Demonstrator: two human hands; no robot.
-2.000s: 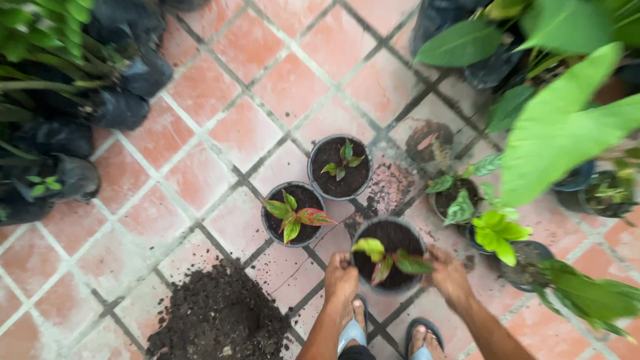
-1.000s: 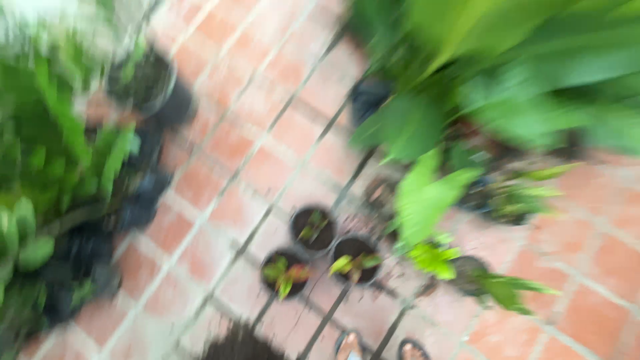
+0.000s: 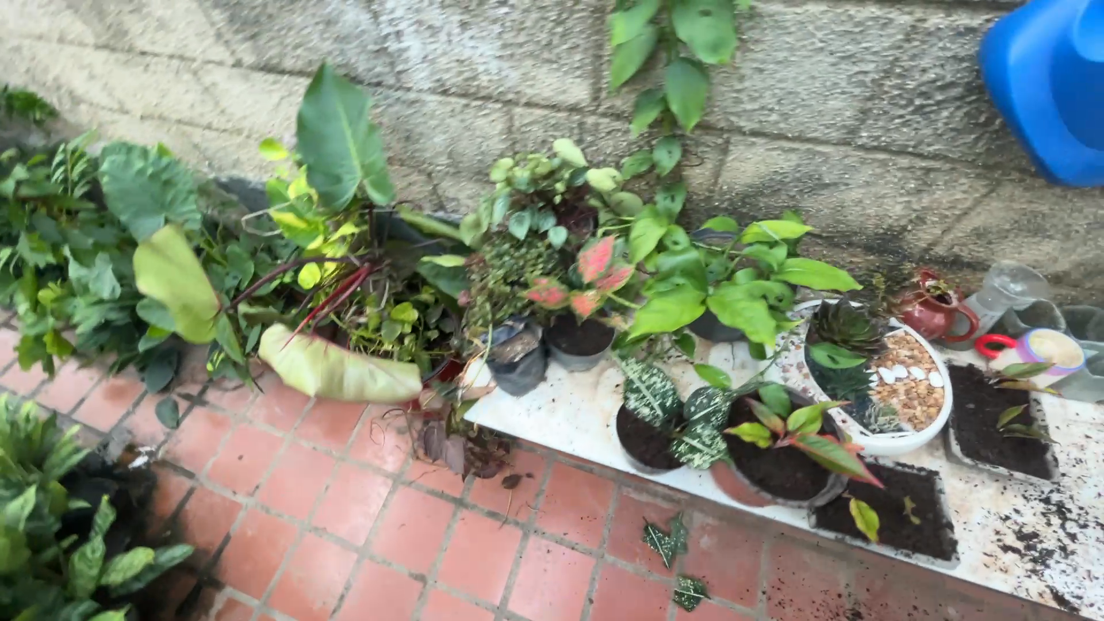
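Neither of my hands shows in the view of now, so what they hold or touch is hidden. Potted plants stand on a white slab (image 3: 552, 423) beside a rough wall. Near its front edge are a pot with spotted leaves (image 3: 649, 438) and a larger pot with a red-and-green-leaved plant (image 3: 780, 461). Two shallow trays of dark soil, one at the front (image 3: 888, 513) and one farther right (image 3: 992, 431), hold small leafy cuttings. Between them and the wall sits a white oval planter (image 3: 901, 440) with succulents and pebbles. A pink-leaved plant (image 3: 595, 276) grows in a grey pot (image 3: 580, 341).
A blue plastic container (image 3: 1056, 86) is at the upper right. A red ceramic pitcher (image 3: 936, 310) and a cup with a red handle (image 3: 1048, 352) stand at the slab's right. Dense foliage (image 3: 69, 517) lines the left. Fallen spotted leaves (image 3: 664, 542) lie on the tiled floor (image 3: 414, 535).
The view has swung from the floor to the wall and slab. Two seconds ago both hands were at a potted plant on the tiles; one second ago that pot stood there without hands on it.
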